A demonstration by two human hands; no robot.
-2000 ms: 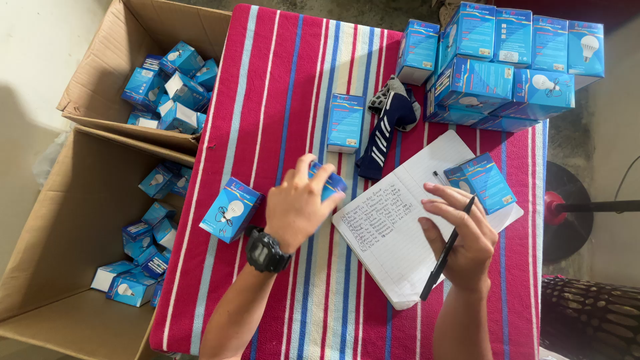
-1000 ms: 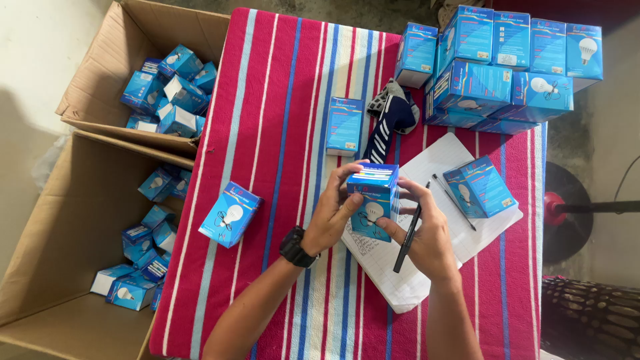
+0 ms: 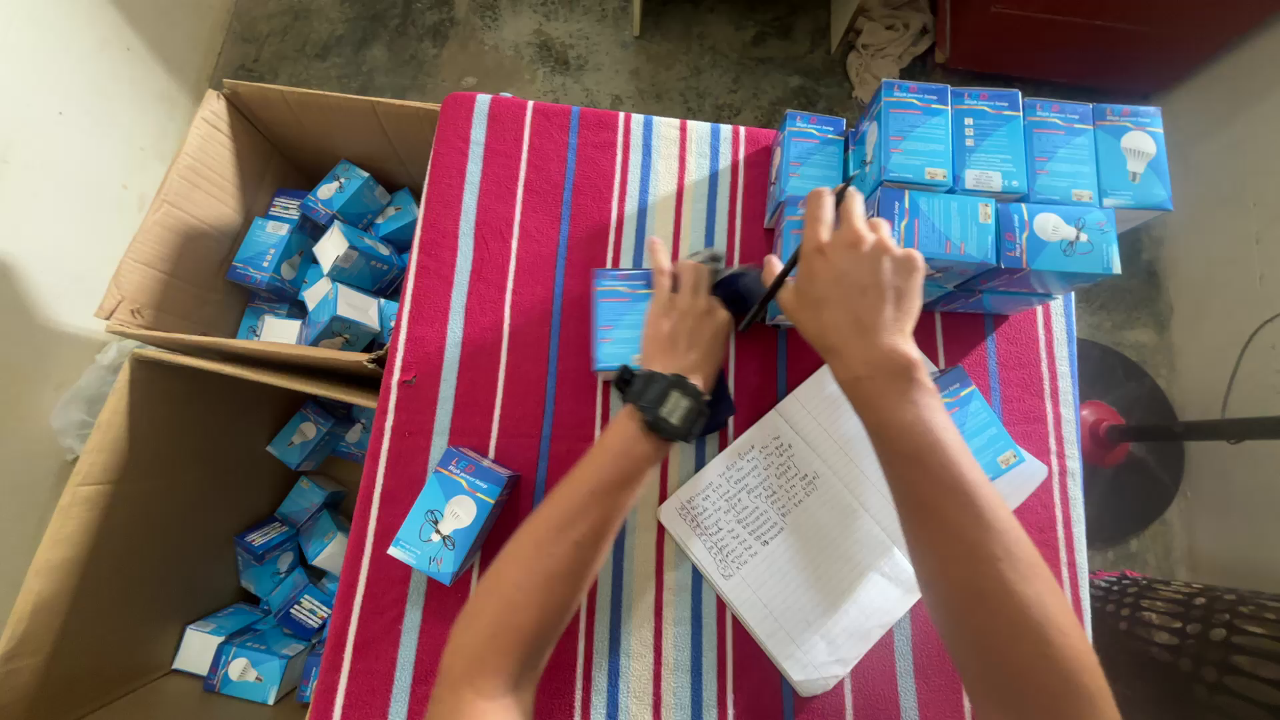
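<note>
My left hand (image 3: 688, 320), blurred and wearing a black digital watch (image 3: 662, 403), is over the right side of an upright blue LED lamp box (image 3: 618, 320); whether it grips the box is unclear. My right hand (image 3: 850, 270) has a black pen (image 3: 775, 285) between its fingers and reaches over the front left of the stacked lamp boxes (image 3: 940, 230); its fingertips' hold on a box is hidden. A dark blue cloth (image 3: 738, 290) lies between the hands, partly covered. An open notebook (image 3: 790, 530) with handwriting lies below, a lamp box (image 3: 978, 425) on its right page, partly behind my right forearm.
Another lamp box (image 3: 455, 515) lies on the striped cloth (image 3: 520, 250) at the left. Two open cardboard cartons (image 3: 170, 240) holding many lamp boxes stand left of the table. A black round base with a red hub (image 3: 1100, 433) is on the right.
Both hands have moved away from the notebook toward the table's far side. The lamp box they held between them one second ago is no longer seen there. The view has shifted slightly.
</note>
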